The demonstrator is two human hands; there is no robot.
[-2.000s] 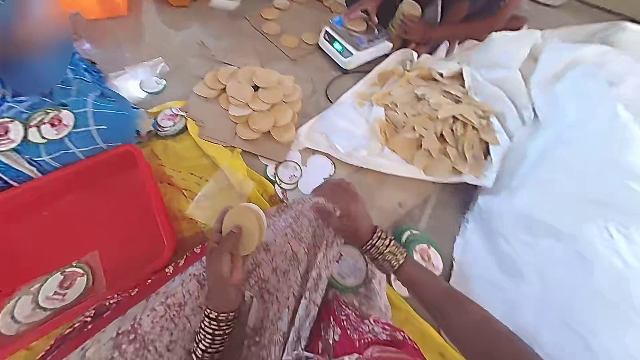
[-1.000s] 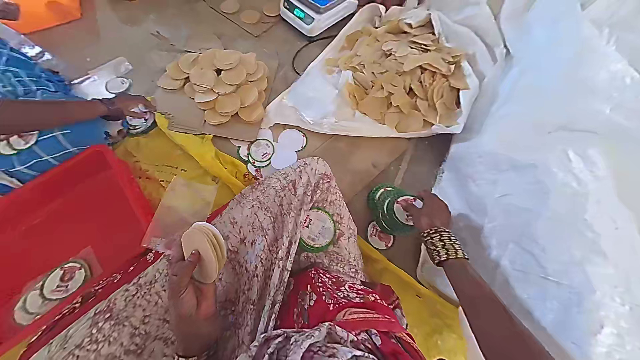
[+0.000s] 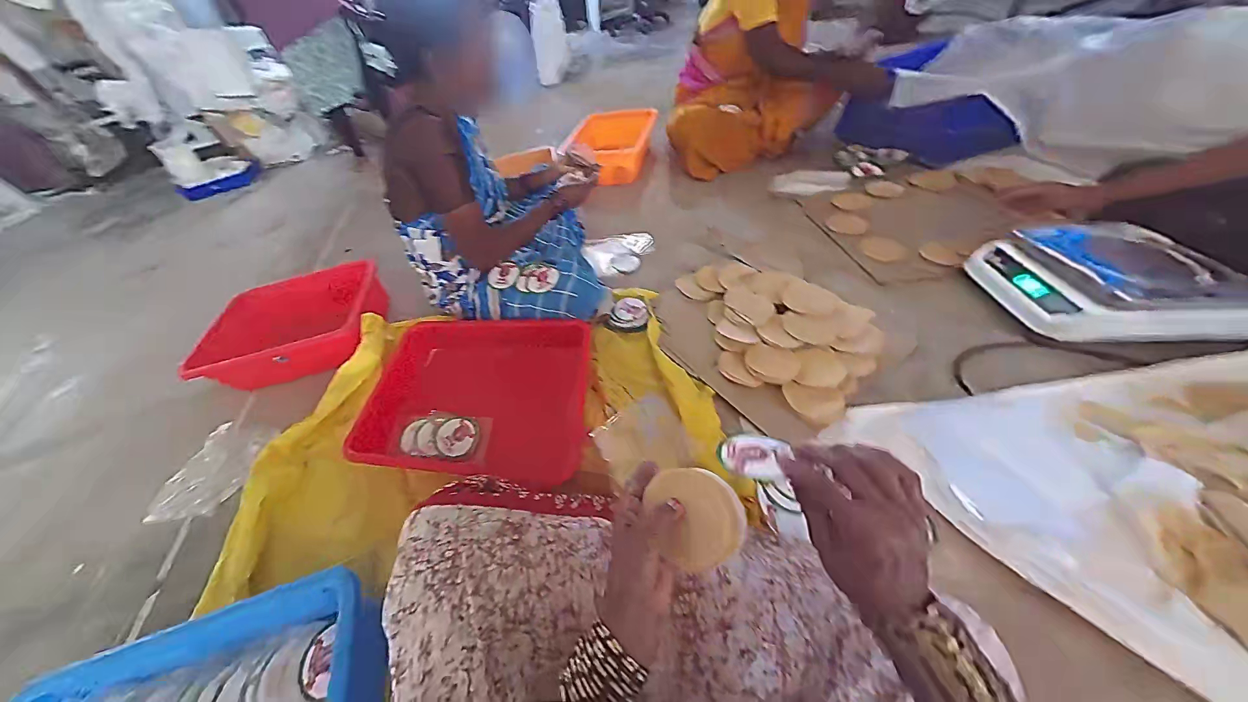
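Note:
My left hand (image 3: 643, 565) holds a small stack of round, flat, pale yellow discs (image 3: 704, 519) upright above my lap. To its right, my right hand (image 3: 868, 526) pinches a round printed label (image 3: 756, 455) between thumb and fingers. Under that label lie more round labels (image 3: 783, 507), partly hidden by the hand. A clear plastic pouch (image 3: 643, 434) rests on the yellow sheet just beyond the discs. Farther off, a heap of the same pale discs (image 3: 780, 331) sits on a flat board.
A red tray (image 3: 468, 390) holds a pouch with labels (image 3: 439, 438); another red tray (image 3: 292, 317) stands behind it. Near left is a blue crate (image 3: 224, 634). A digital scale (image 3: 1102, 283) and a white sheet (image 3: 955, 448) lie right. Co-workers sit beyond, one in blue cloth (image 3: 497, 214).
My right hand has left the green-edged labels at the right of my lap and now holds a label near the discs. My left hand still holds its stack. The view has swung up and left.

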